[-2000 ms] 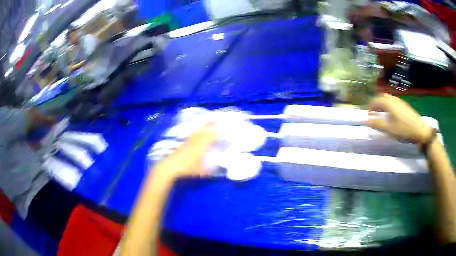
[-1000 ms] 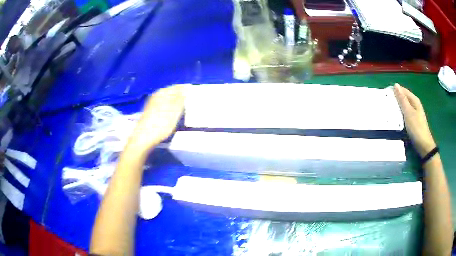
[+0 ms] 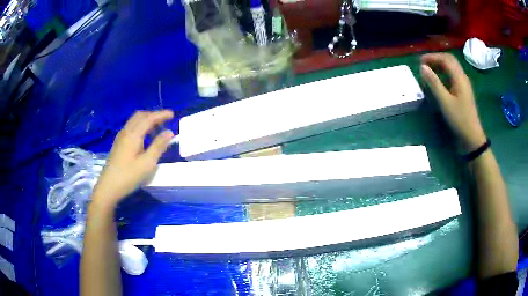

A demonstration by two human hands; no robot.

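Three white power strips lie side by side across the blue sheeting and green mat: a back one, a middle one and a front one. Their faces up are plain. White cords in clear film lie coiled at the left ends, partly behind my left arm. A white plug lies by the front strip's left end. My left hand is open beside the back strip's left end, over the middle strip's end. My right hand is open just off the back strip's right end.
A clear container of pens stands behind the back strip. A red-brown tray with a beaded chain and papers is at the back. A crumpled white cloth and a blue oval object lie on the green mat at right.
The back strip has gone from being held at both ends to lying slanted, with its right end farther back. Both hands have let go. The view has shifted right.
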